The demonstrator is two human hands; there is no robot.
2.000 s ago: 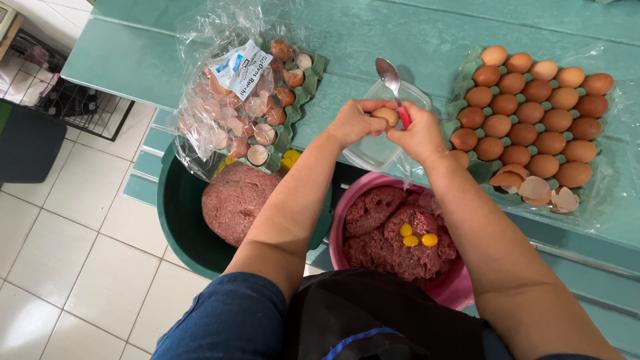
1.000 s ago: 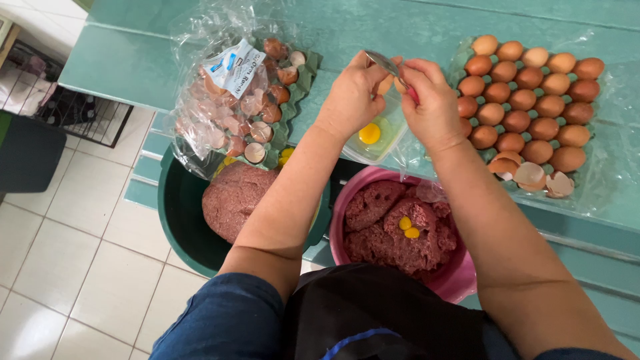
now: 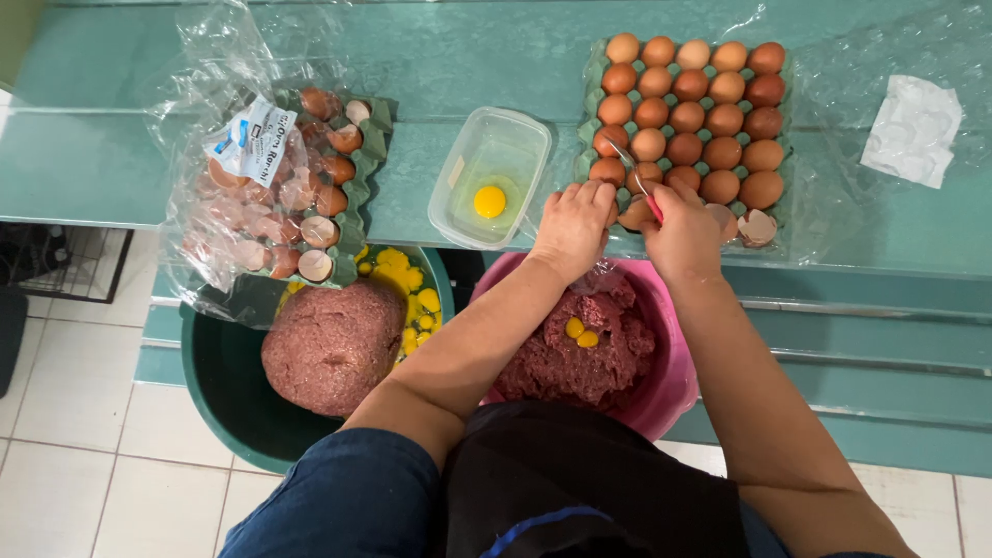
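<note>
My right hand (image 3: 683, 229) grips a metal spoon (image 3: 629, 163) by its red handle, over the near-left part of a green egg tray (image 3: 590, 108) full of brown eggs. Beside it, my left hand (image 3: 577, 230) rests at the tray's near-left corner; its fingertips touch an egg or shell there, and whether it grips that is hidden. Broken eggshells (image 3: 756, 228) lie along the tray's near edge. To the left, a clear plastic container (image 3: 447, 182) holds one raw egg with a whole yolk (image 3: 490, 201). Below my forearms, a pink basin (image 3: 682, 372) holds ground meat (image 3: 558, 372) with two yolks on top.
A green basin (image 3: 225, 411) at the left holds a ball of ground meat (image 3: 333, 349) and several yolks. Over its far rim juts a second egg tray (image 3: 376, 128) of empty shells, partly under plastic wrap (image 3: 194, 155). A white paper piece (image 3: 913, 132) lies on the teal table (image 3: 77, 155).
Both hands have moved from above the plastic container to the full egg tray at the right. The container, partly covered by them before, now shows fully. The spoon stays in my right hand.
</note>
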